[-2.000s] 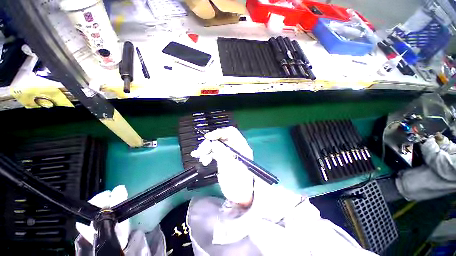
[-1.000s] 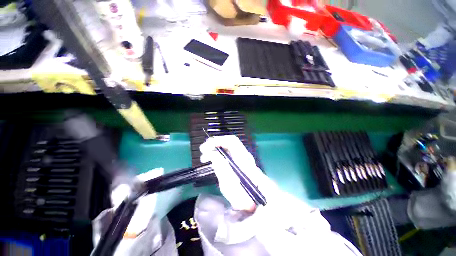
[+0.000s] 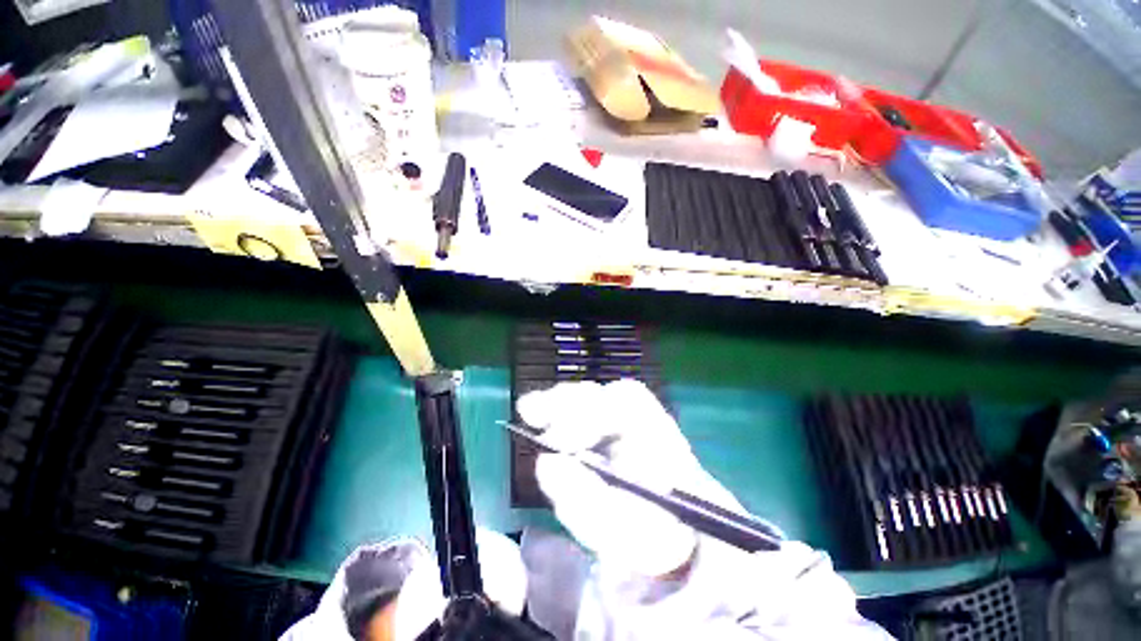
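My right hand (image 3: 613, 470), in a white glove, holds a dark tool (image 3: 716, 516) with a thin pointed shaft and a thick black handle, possibly a screwdriver. The shaft points left, clear of the stand. My left hand (image 3: 498, 570), gloved and low in the picture, holds a black folding stand (image 3: 451, 495) near its hub. One long arm of the stand points up and away from me; the hub is cut off by the bottom edge. Behind my right hand, a black grooved tray (image 3: 532, 363) with rods is partly hidden.
Trays with rods lie at left (image 3: 106, 432) and right (image 3: 863, 457) on the green surface (image 3: 375, 463). A yellow-taped upright (image 3: 403, 336) stands beyond the stand's arm. The white shelf (image 3: 551, 257) holds a phone (image 3: 576, 192), a black tray, a cardboard box, red bins and a blue bin.
The stand has turned, so one arm now points straight away from me instead of towards my right hand. The tool now lies flatter. The camera view has shifted.
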